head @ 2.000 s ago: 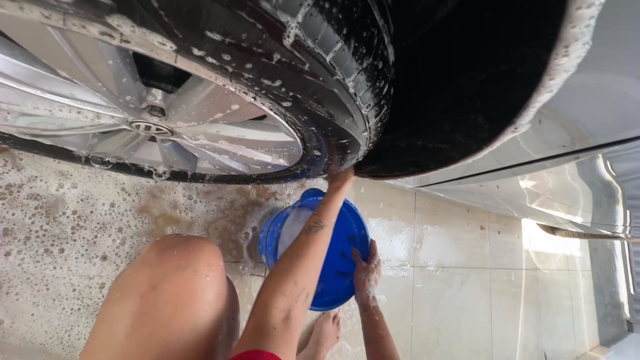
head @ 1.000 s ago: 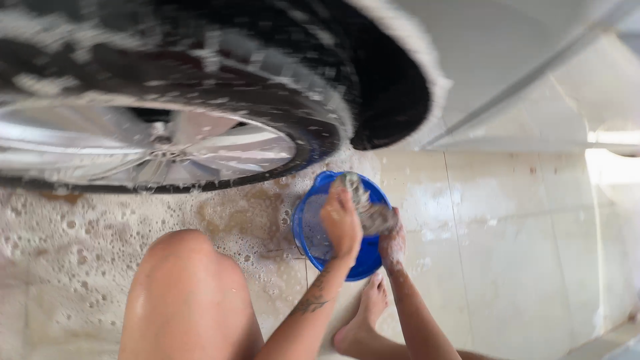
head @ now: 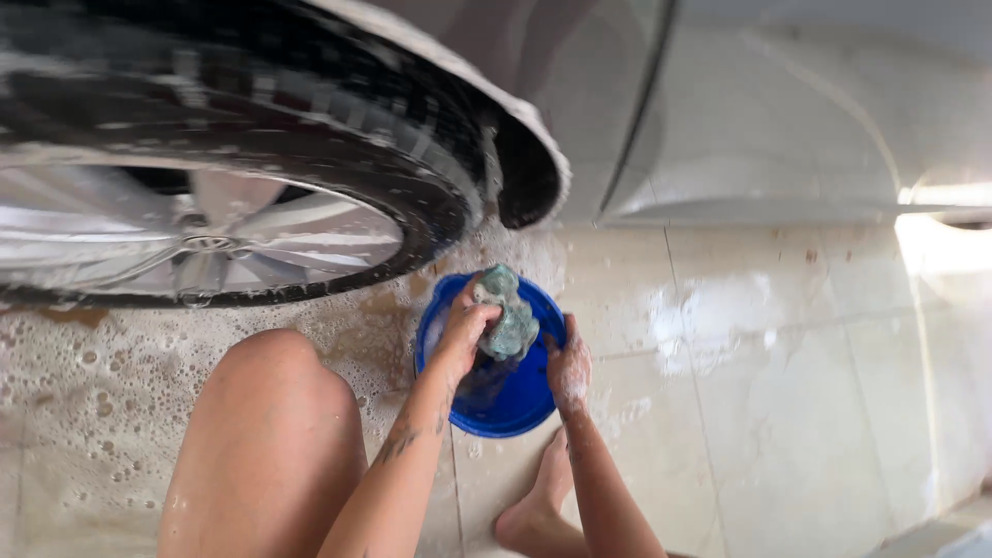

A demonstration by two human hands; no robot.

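My left hand (head: 467,329) grips a wet, bunched greenish-grey cloth (head: 508,322) over the blue plastic basin (head: 504,426). Suds and some water show inside the basin, partly hidden by the cloth and my left hand. At the basin's right side, my right hand (head: 571,363) holds the rim, with foam on its skin. Above and left is a car's alloy wheel (head: 209,244) in a black tyre (head: 372,194), both streaked with suds. The tyre's lower right edge lies close to the basin.
Foam lines the wheel arch edge (head: 562,174). The grey car body (head: 721,132) spans the upper right. Soapy water with bubbles covers the tiled floor (head: 744,387) at the left. My bent knee (head: 271,387) is left of the basin, and a bare foot (head: 546,488) is below it.
My left hand has come from beside the tyre to over the basin, where the cloth now shows. The cloth has moved left, off my right hand. My right hand stays at the basin's side.
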